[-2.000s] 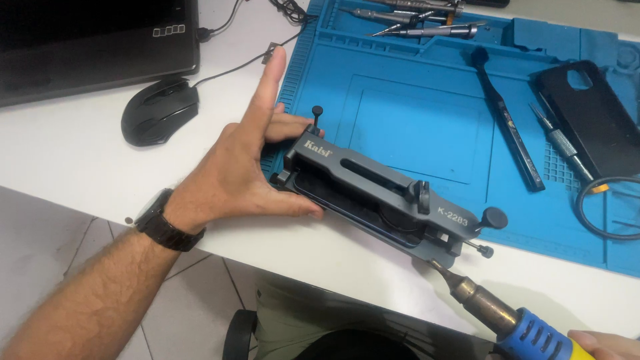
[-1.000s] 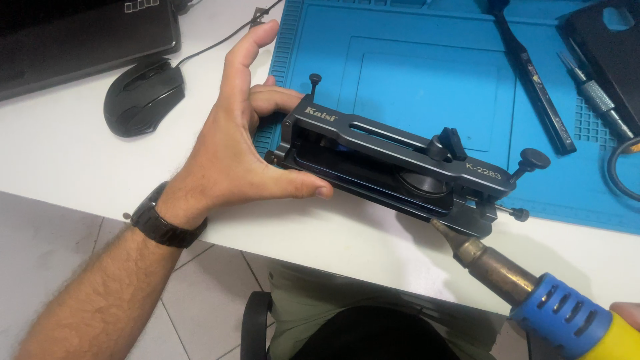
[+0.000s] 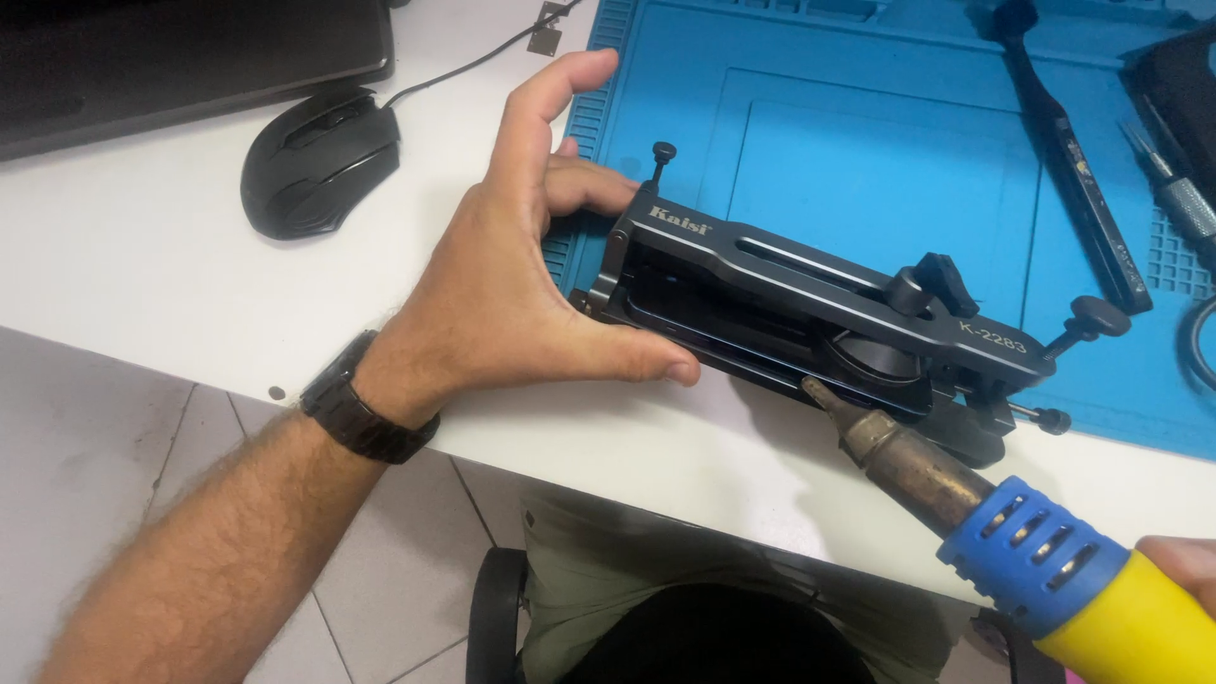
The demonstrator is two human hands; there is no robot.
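My left hand [image 3: 532,285] grips the left end of a dark metal Kaisi screen-separating fixture [image 3: 807,285], thumb along its near edge and index finger raised. Inside the fixture lies a dark smartphone [image 3: 741,332], with a round suction cup [image 3: 869,356] against its glass. My right hand [image 3: 1178,565], mostly cut off by the right edge, holds a hot air gun [image 3: 1035,560] with a blue and yellow handle. The gun's narrow metal nozzle [image 3: 822,399] points at the phone's near long edge, close to the suction cup; whether it touches cannot be told.
The fixture partly overlaps a blue silicone repair mat [image 3: 883,171]. A black brush [image 3: 1083,180] and a metal-handled precision tool [image 3: 1183,204] lie at right. At left are a black computer mouse [image 3: 323,166] and a laptop [image 3: 190,66]. The white table's [image 3: 532,456] near edge runs below the fixture.
The hot air gun's nozzle has shifted left along the phone's near edge, from near the fixture's right end. My left hand keeps its hold on the fixture. The view has moved closer.
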